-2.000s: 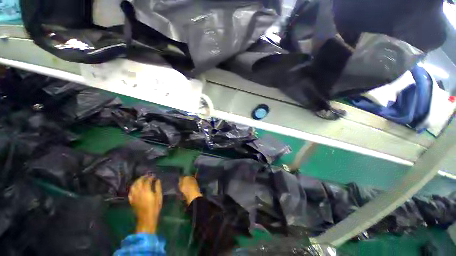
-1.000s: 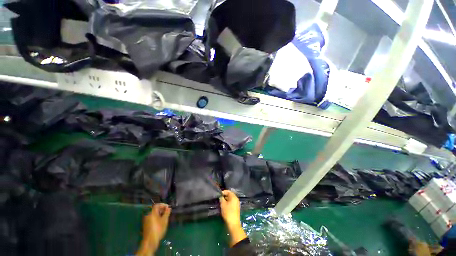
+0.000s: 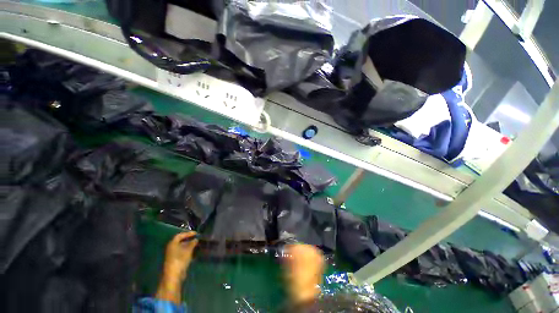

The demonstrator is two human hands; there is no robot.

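A small black packet [image 3: 236, 217] lies in a row of similar packets on the green bench [image 3: 239, 284]. My left hand [image 3: 178, 254] is at the packet's near left corner, fingertips pinched on its thin near edge. My right hand [image 3: 303, 269] is at the near right side, blurred; whether it grips the packet cannot be told. A second row of crinkled black packets [image 3: 227, 147] lies behind, below the raised shelf.
Heaped black bags [image 3: 67, 244] lie at left. Large black bags [image 3: 410, 61], a power strip [image 3: 205, 92] and a blue-and-white cloth [image 3: 450, 128] are on the shelf. A pale upright [image 3: 466, 202] slants across the right. Clear film [image 3: 355, 299] and white cartons [image 3: 534, 296] are at lower right.
The view has shifted and tilted. My hands moved from further left in the row to this packet's near edge. My right hand has blurred since the last frame.
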